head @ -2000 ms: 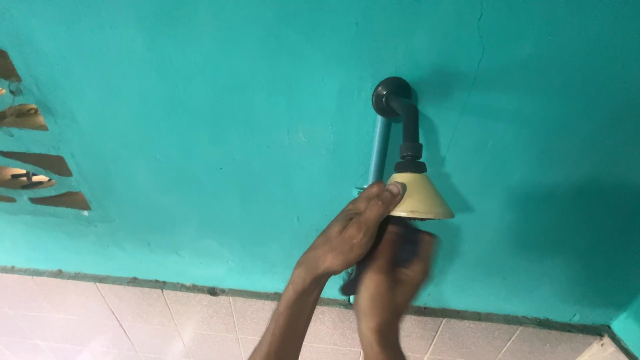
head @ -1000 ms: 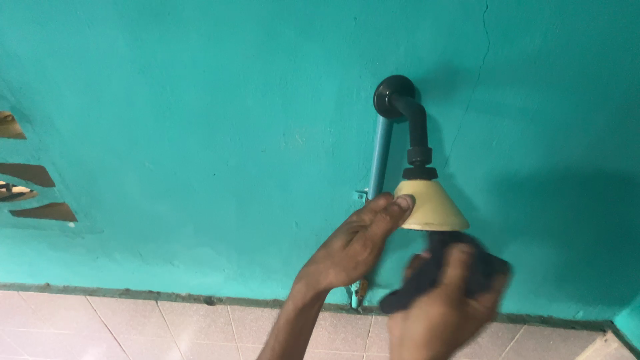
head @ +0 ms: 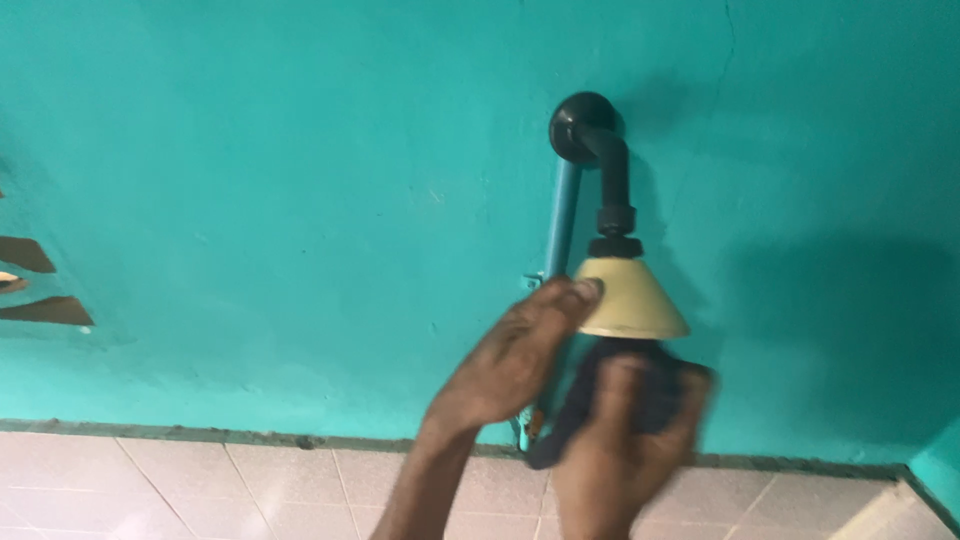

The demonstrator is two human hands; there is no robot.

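A cream, cone-shaped shower head [head: 634,296] hangs from a black elbow arm [head: 615,169] with a round black wall flange [head: 581,126]. My left hand [head: 514,360] steadies the shower head at its left side, thumb on the cone; its other fingers are partly hidden. Just below the rim, my right hand [head: 634,442], blurred by motion, holds a bunched dark cloth [head: 649,390] up against the underside of the shower head. One end of the cloth hangs down at the left. The shower head's face is hidden.
A blue pipe [head: 564,217] runs down the turquoise wall [head: 300,187] behind my left hand, with a small clip [head: 532,282] beside it. Pink tiles [head: 277,480] cover the lower wall. Cut-out vent openings [head: 45,310] are at the left edge.
My right hand and the cloth have shifted about beneath the shower head, from its right side a second ago to more directly under it. My left hand stays on the cone.
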